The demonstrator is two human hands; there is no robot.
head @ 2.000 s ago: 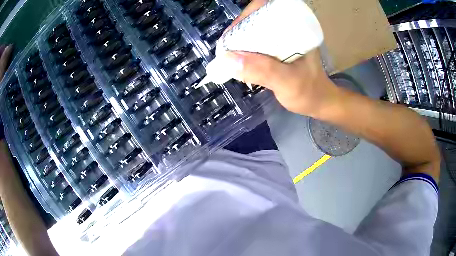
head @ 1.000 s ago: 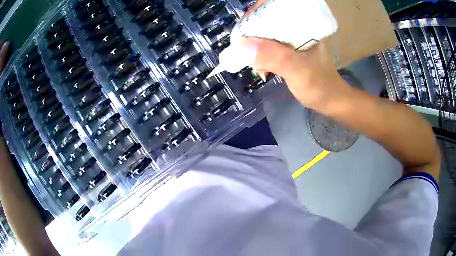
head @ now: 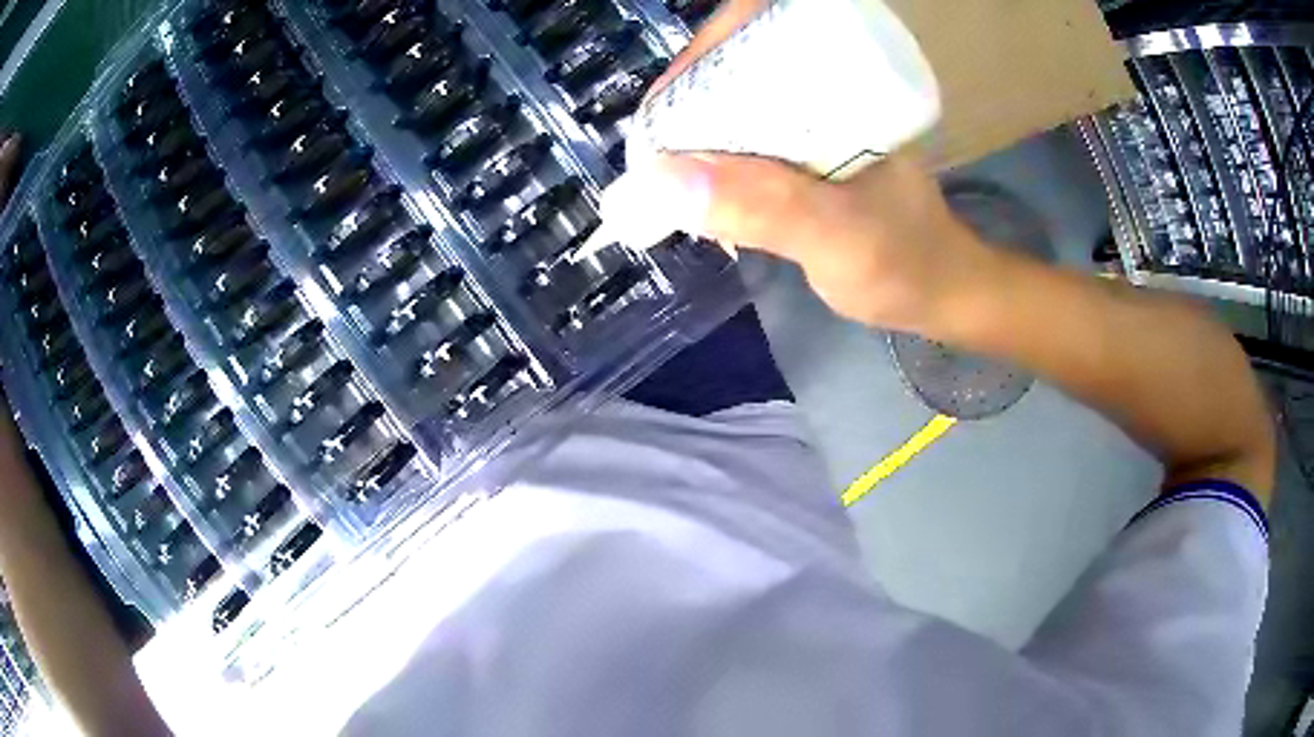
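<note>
My right hand (head: pixel 821 231) is closed around a white squeeze bottle (head: pixel 807 87), tilted with its narrow nozzle pointing down and left. The nozzle tip is at a small black part with a shiny metal pin (head: pixel 565 271), near the tray's lower right end; I cannot tell if they touch. The clear plastic tray (head: pixel 418 195) holds rows of such black parts between long raised ribs. My left hand (head: pixel 9 159) is mostly cut off at the left edge, with only a bit of finger showing by the tray's far left side; its grip cannot be seen.
A brown cardboard sheet (head: pixel 1016 79) lies right of the bottle. Another filled tray (head: pixel 1218 159) stands at the right edge. Below are the grey floor with a yellow line (head: pixel 896 461) and a round grey metal disc (head: pixel 963 377). A green surface (head: pixel 87 65) shows at upper left.
The bottle and my right hand moved right, then back left and slightly down, relative to the picture. The tray sits a little further left and up in view. The bottle stays held.
</note>
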